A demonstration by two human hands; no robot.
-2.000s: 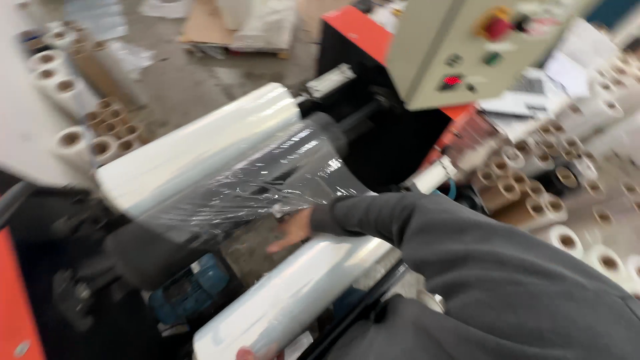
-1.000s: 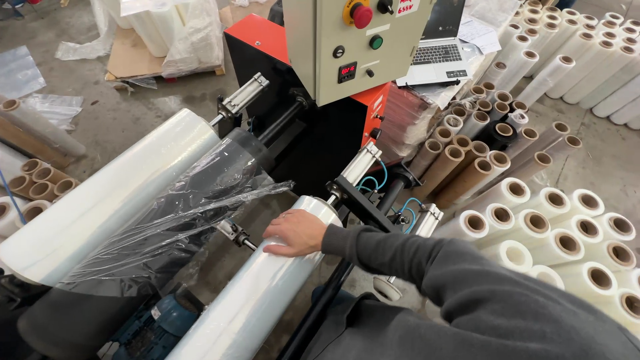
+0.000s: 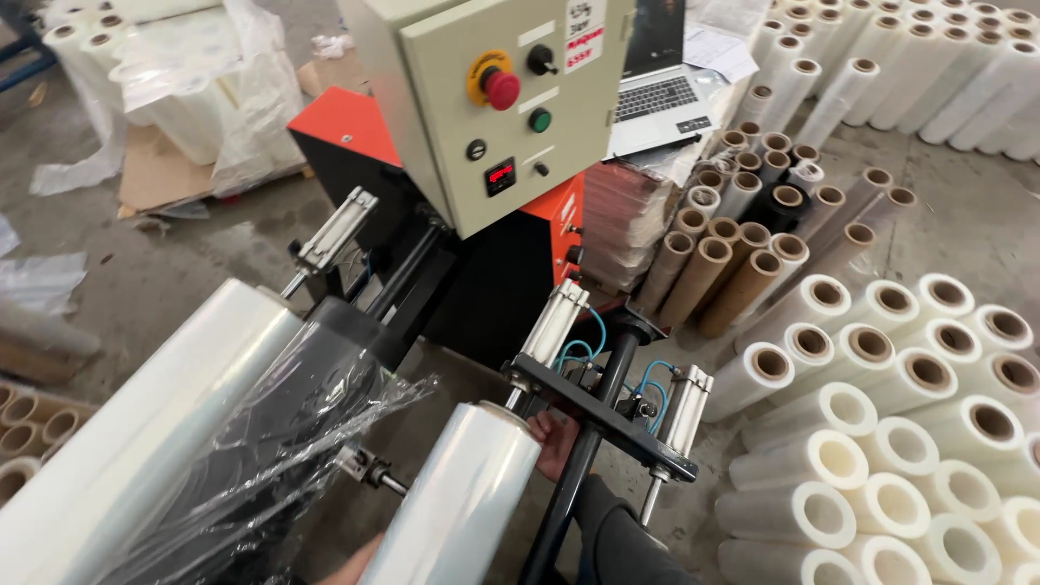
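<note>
A roll of clear plastic film (image 3: 463, 496) is mounted on the machine's near arm, its upper end against the rod of a pneumatic cylinder (image 3: 552, 325). My right hand (image 3: 555, 443) is beside that upper end, under the black crossbar (image 3: 601, 418), palm partly visible, fingers slightly curled; its grip is partly hidden. Only a small part of my left hand (image 3: 355, 565) shows at the bottom edge, left of the roll, its fingers out of sight. A larger film roll (image 3: 162, 406) lies on the left, with loose film (image 3: 325, 439) draped over the black roller (image 3: 349, 329) beside it.
A control box (image 3: 512, 106) with a red stop button (image 3: 500, 89) stands over the orange and black machine housing (image 3: 345, 122). Behind it is a laptop (image 3: 658, 101). Upright film rolls (image 3: 861, 349) and cardboard cores (image 3: 747, 276) crowd the right. Wrapped rolls (image 3: 187, 106) stand back left.
My right hand, on top of the near roll one second ago, is now lower, beside its upper end and under the crossbar. Part of my left hand has come into view at the bottom.
</note>
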